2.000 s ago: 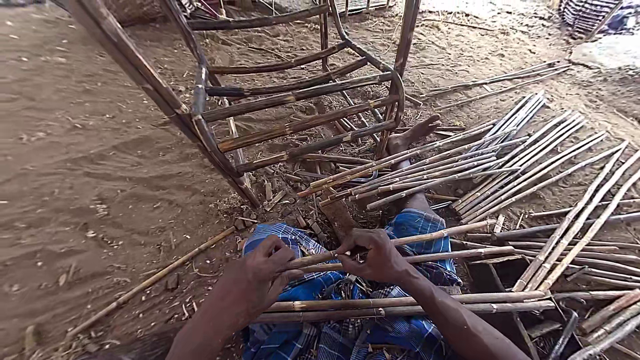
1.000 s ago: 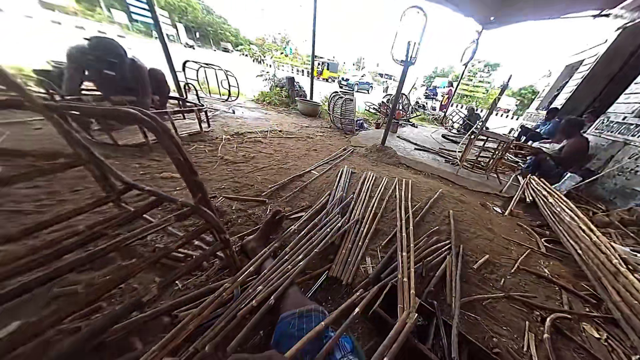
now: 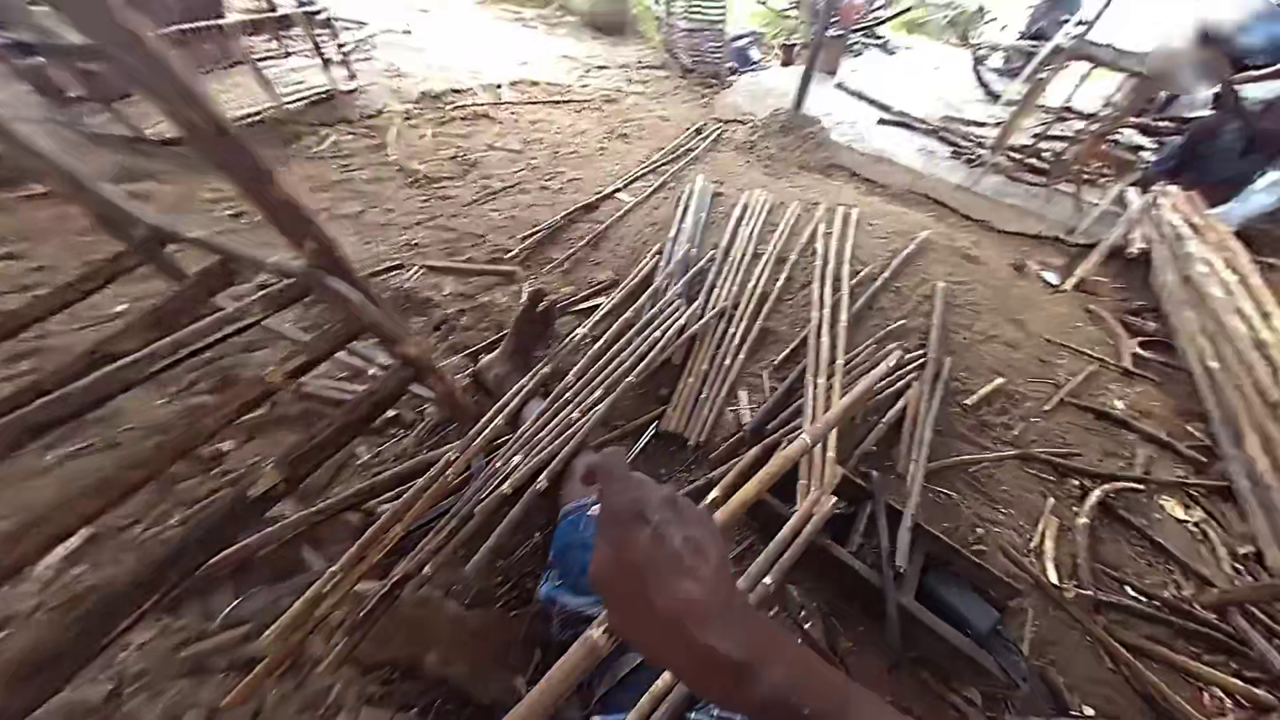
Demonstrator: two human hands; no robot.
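Note:
My right hand (image 3: 660,545) reaches in from the lower right, closed around a thick cane pole (image 3: 815,435) that slants up to the right; its palm and most fingers are hidden. A blurred brown shape lies low, left of centre; I cannot tell whether it is my left hand. Two more canes (image 3: 790,545) run beside the held pole, under my forearm. Long thin canes (image 3: 590,390) lie in a slanting bundle beyond my hand, with shorter canes (image 3: 735,300) fanned out beside them. Blue cloth (image 3: 570,560) shows on my lap, and my bare foot (image 3: 520,340) is beyond it.
A dark cane frame (image 3: 270,210) stands close on the left. A thick stack of poles (image 3: 1215,340) lies at right, near a partly visible person (image 3: 1215,145). A dark block (image 3: 958,602) sits in a trough-like piece below the canes. Cut offcuts litter the dirt.
The view has swung up and right from my lap, then partly back down. Two seconds ago both hands held a cane over my lap; now only my right hand is plain to see.

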